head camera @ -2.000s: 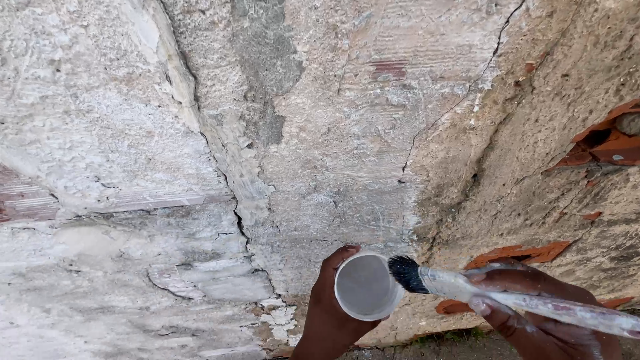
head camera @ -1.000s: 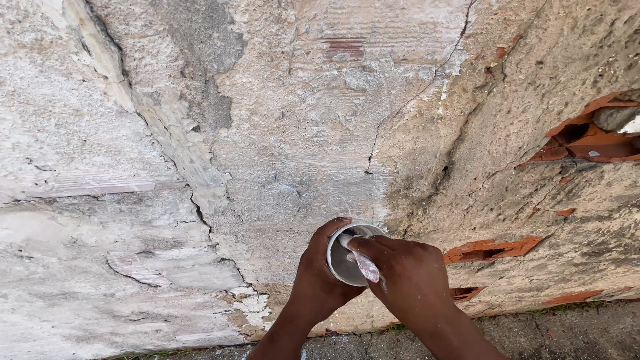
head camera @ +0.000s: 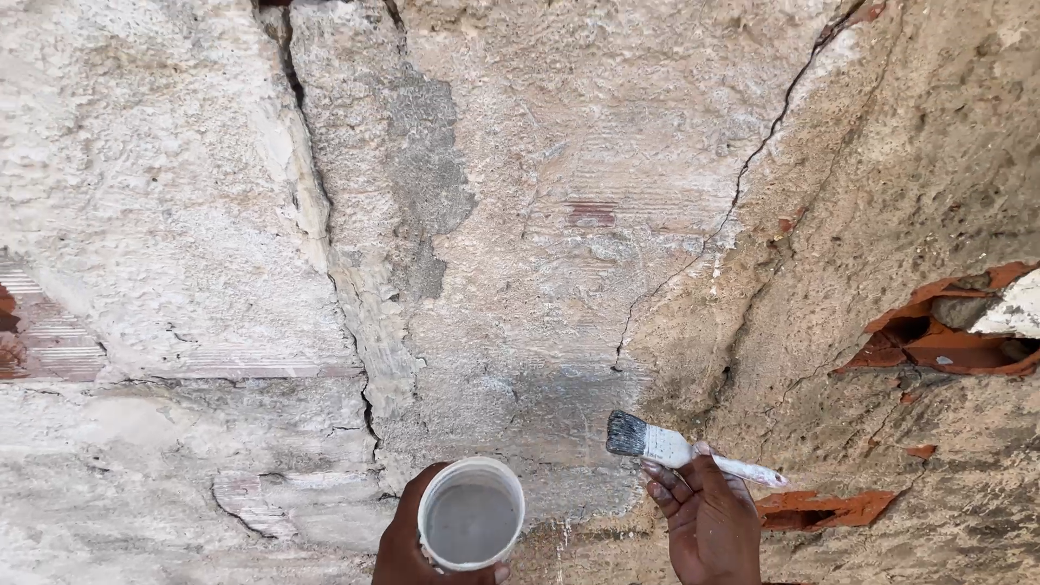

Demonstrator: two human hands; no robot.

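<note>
My left hand (head camera: 410, 536) is closed around a white plastic cup (head camera: 471, 513) with greyish liquid inside, its open top facing me. In my right hand (head camera: 711, 516) is a paintbrush (head camera: 670, 448), gripped by its paint-smeared white handle. The brush's dark, wet-looking bristles point left and stand up and to the right of the cup, apart from it. Behind both hands is a weathered plastered wall (head camera: 569, 325). A darker, damp-looking patch (head camera: 577, 406) lies on the plaster just left of the bristles.
Long cracks run down the plaster on the left (head camera: 325, 203) and upper right (head camera: 751, 154). Broken hollow red brick (head camera: 942, 345) shows in a hole at the right, and another broken brick (head camera: 829, 510) is exposed beside my right hand.
One second ago the brush was dipped in the cup; now it is out, to the cup's right. A darker patch now shows on the plaster near the bristles. The view has shifted.
</note>
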